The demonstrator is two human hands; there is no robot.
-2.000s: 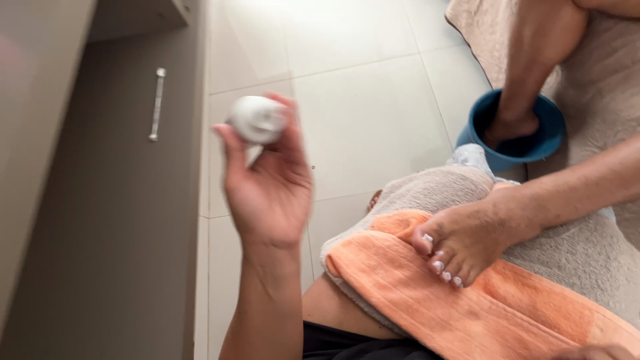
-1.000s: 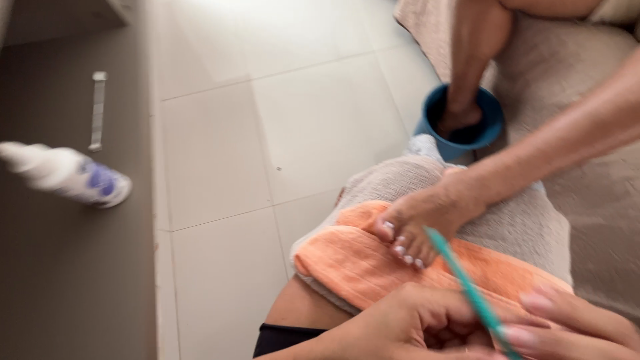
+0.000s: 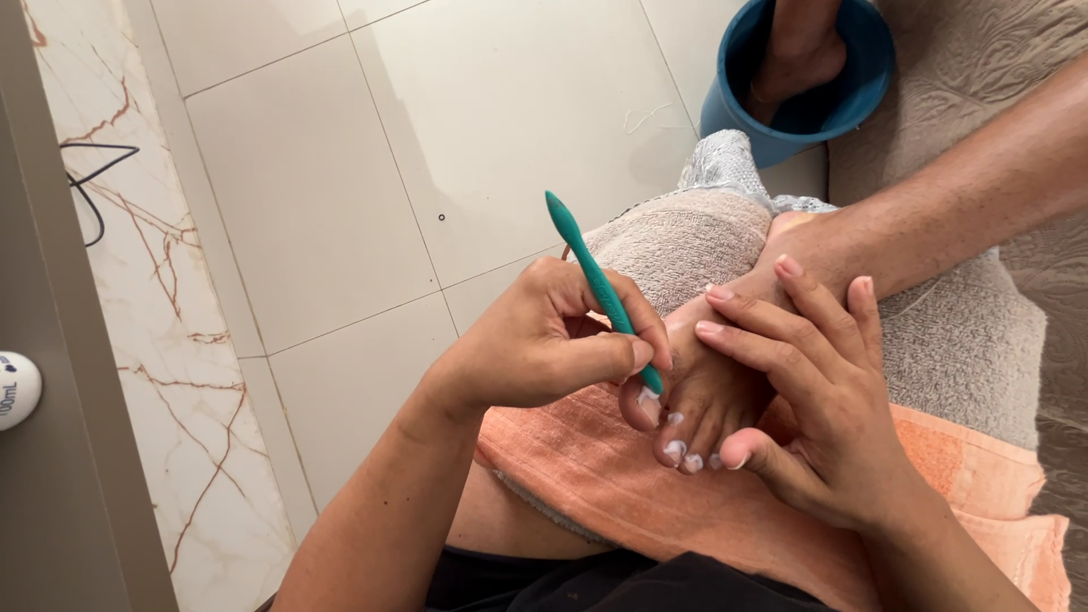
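My left hand (image 3: 569, 331) is closed around a green plastic cuticle pusher (image 3: 602, 285), whose lower tip meets white cream at the base of the big toenail (image 3: 648, 406). The foot (image 3: 714, 374) belongs to another person and rests on an orange towel (image 3: 578, 459) across my lap. White cream also sits on the smaller toenails. My right hand (image 3: 816, 382) lies over the top of the foot with spread fingers and holds no tool. A grey towel (image 3: 688, 246) is under the ankle.
The person's other foot is inside a blue bucket (image 3: 739, 127) at the upper right. A white bottle (image 3: 17, 389), partly cut off, stands on the brown furniture surface at the left edge. A black cable (image 3: 102, 161) shows beside it, over marble-patterned flooring.
The white bottle was in my left hand two seconds ago and stood on the furniture one second ago. The green pusher, earlier held near both hands, now touches the big toe. My right hand has reached the foot.
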